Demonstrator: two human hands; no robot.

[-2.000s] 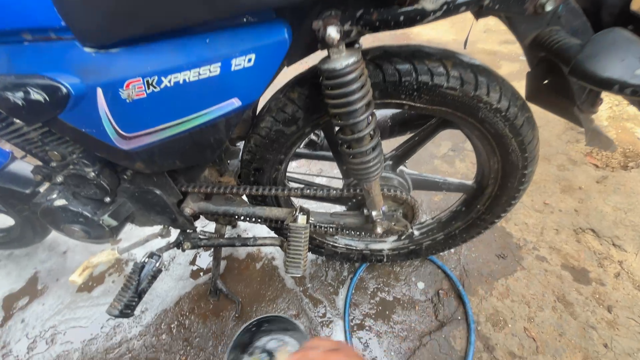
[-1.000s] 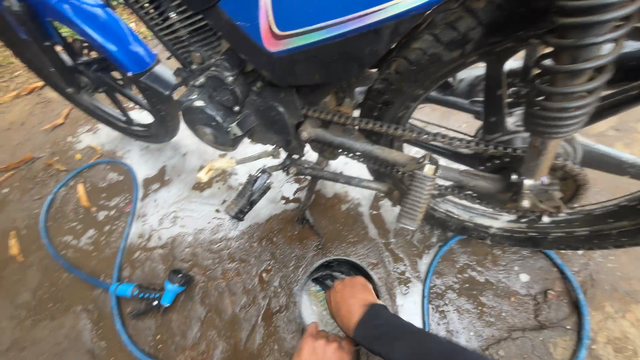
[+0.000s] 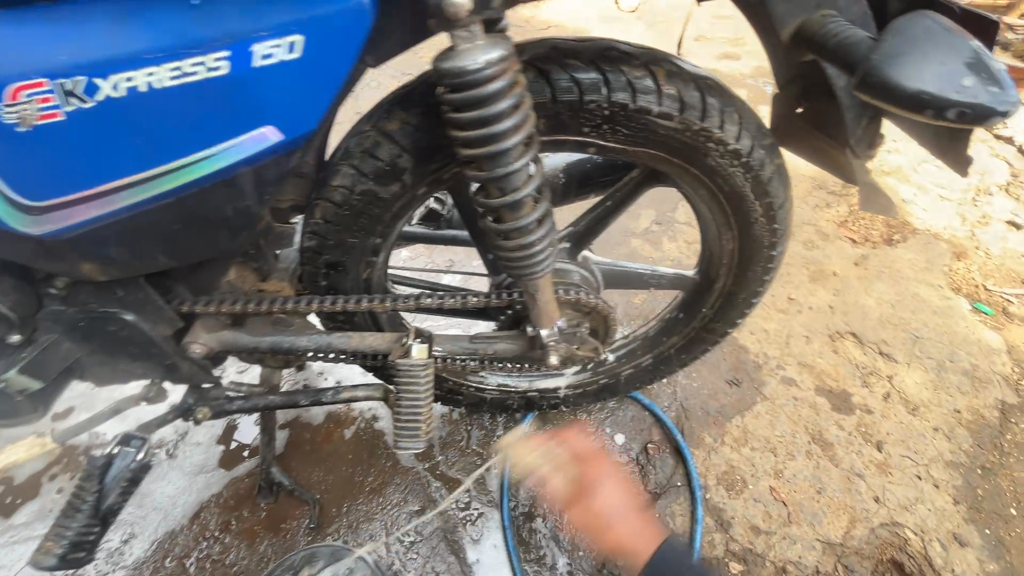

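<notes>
My right hand (image 3: 588, 484), blurred by motion and in a dark sleeve, is closed around a pale, soft-looking thing (image 3: 524, 452), too blurred to name. A thin pale strand or trickle (image 3: 432, 512) runs from it down to a bucket (image 3: 320, 552), whose rim shows at the bottom edge. Just above the hand is the wet rear tyre (image 3: 744, 216) of a blue motorcycle (image 3: 176, 160), with the drive chain (image 3: 344, 304), the coil-spring shock absorber (image 3: 500, 152) and a ribbed footrest (image 3: 414, 400) to the upper left. My left hand is out of view.
A blue hose (image 3: 688, 464) curves on the ground behind my hand and under the tyre. Foamy water (image 3: 200, 512) lies about the stand (image 3: 276, 472) and the foot pedal (image 3: 92, 504). A turn signal (image 3: 936, 72) juts out at the upper right. Rough wet ground (image 3: 848, 408) is at the right.
A second ago both hands were at the bucket, the right one in it. My right hand is now out of it, beside the rear wheel, with the pale thing. The view has swung right.
</notes>
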